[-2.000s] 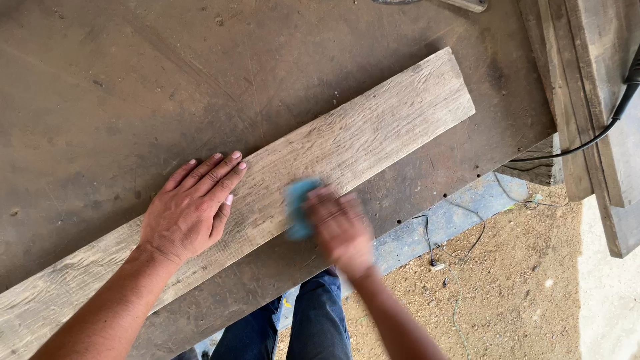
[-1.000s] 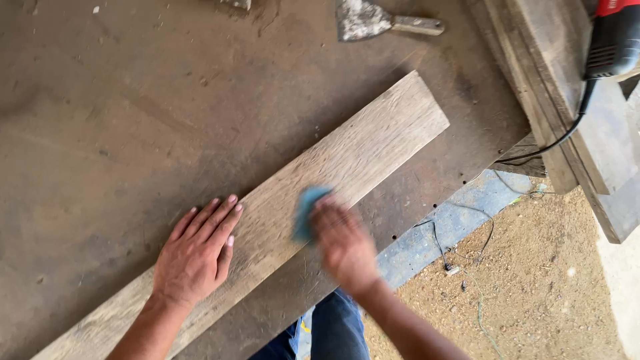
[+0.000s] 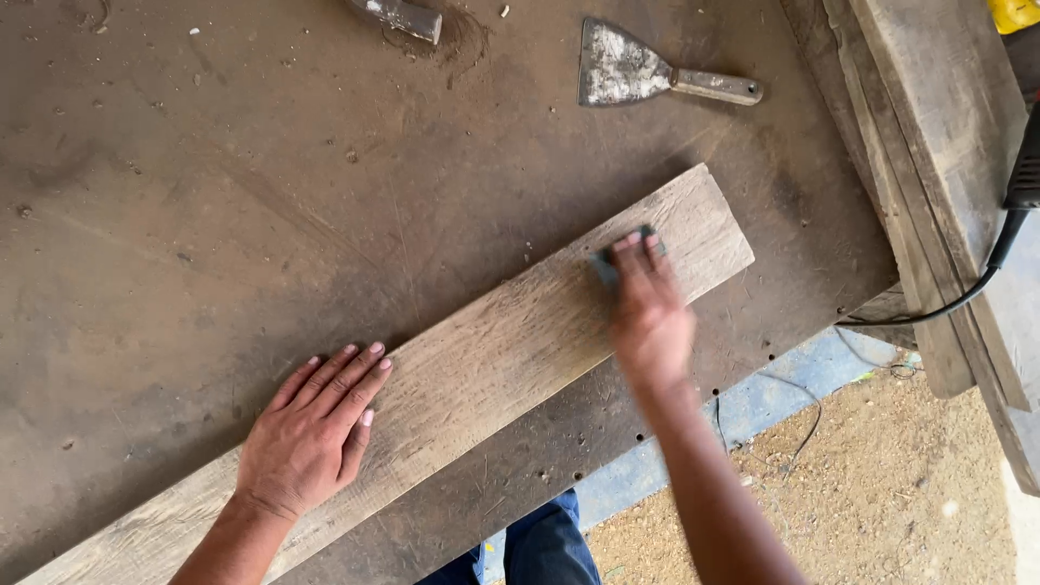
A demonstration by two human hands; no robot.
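Observation:
A long weathered wooden board [image 3: 504, 357] lies slantwise across a brown worktable [image 3: 244, 211]. Flat on the board's lower-left part rests my left hand [image 3: 313, 426], fingers slightly apart and fingertips by its upper edge, holding nothing. My right hand [image 3: 650, 305], a little blurred, presses a blue-green sanding sheet or pad [image 3: 605, 266] against the board near its upper-right end. Most of the pad is hidden under the fingers, so its exact kind cannot be told.
A scraper with a worn blade [image 3: 626, 65] lies above the board. Part of a hammer-like tool [image 3: 406, 18] shows at the top edge. Stacked boards [image 3: 934, 195] stand at the right, with a corded power tool [image 3: 1025, 171] over them. Sandy ground [image 3: 853, 487] lies below the table edge.
My right hand has moved with the pad along the board toward its upper-right end. My left hand stays flat on the board. The view has shifted, showing the whole scraper.

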